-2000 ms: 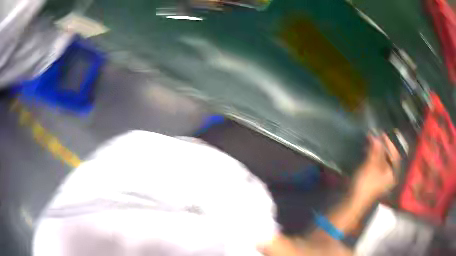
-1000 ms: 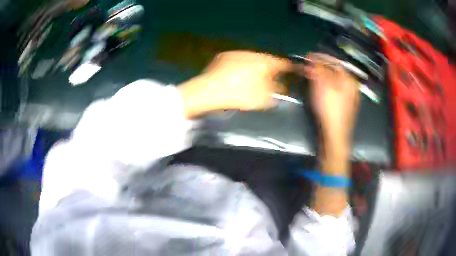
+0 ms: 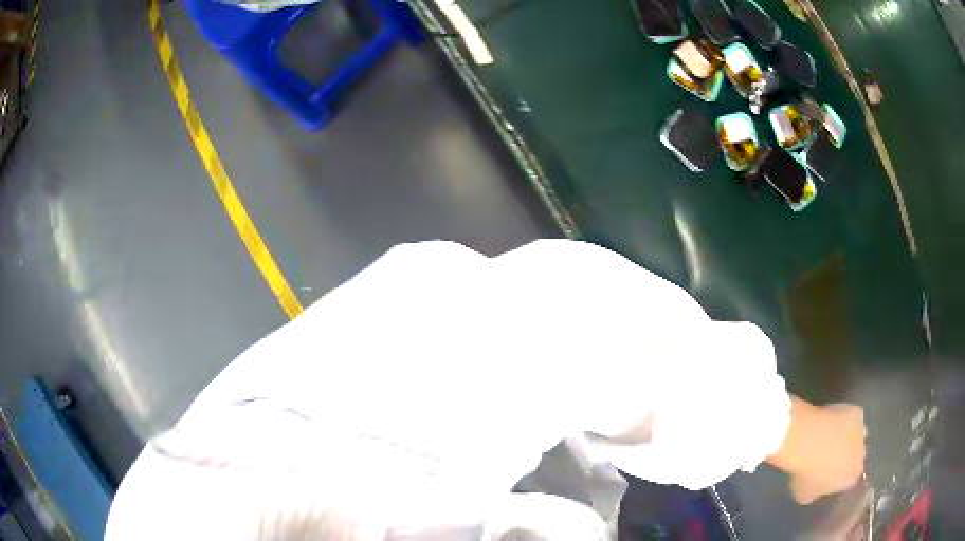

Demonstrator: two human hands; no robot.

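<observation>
My left hand is at the lower right, at the end of a white sleeve, over the bench's near side. Its fingers are bent away and blurred, so its grip cannot be told. My right hand is not in view. Several watch display modules lie loosely grouped on the dark green mat at the upper right. Some show black faces, others teal edges with yellow and silver insides.
An amber patch is on the mat between the modules and my hand. A blue stool stands on the grey floor beyond the bench edge. Yellow floor tape runs at left. A red tray corner shows at lower right.
The view has swung left, bringing the floor, stool and modules into clear sight. My right hand with its blue wrist band has left the picture. My left hand now appears at the lower right.
</observation>
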